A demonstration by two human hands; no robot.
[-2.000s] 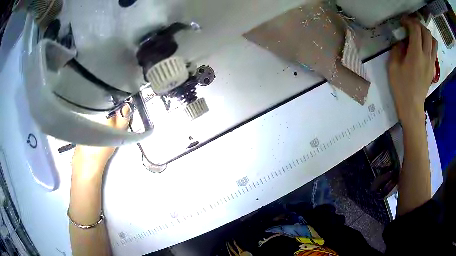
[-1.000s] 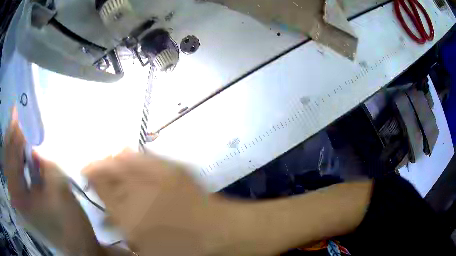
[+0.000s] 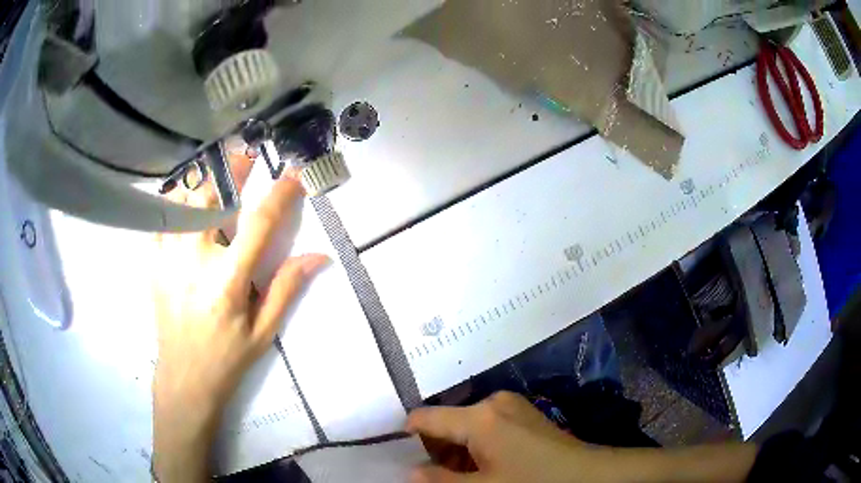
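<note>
A long white piece with a grey, finely patterned border [image 3: 373,302] runs from the needle area down over the table's front edge. My left hand [image 3: 212,311] lies on its upper part with fingers and thumb apart, fingertips beside the needle area. My right hand [image 3: 514,448] pinches its lower right side at the front edge. The sewing machine's ribbed knobs [image 3: 241,80] stand above; the machine head and my left fingers partly hide the needle and presser foot.
A brown-grey scrap cloth [image 3: 557,75] lies on the machine bed. Red-handled scissors [image 3: 791,99] lie at the upper right. Grey curved pieces [image 3: 763,283] rest on a white surface below the table, right. A white rounded body [image 3: 33,255] stands at the left.
The right hand has moved from the upper right, past the left hand, to the front edge. The bordered piece now lies under the needle area. The left hand has come back to the machine.
</note>
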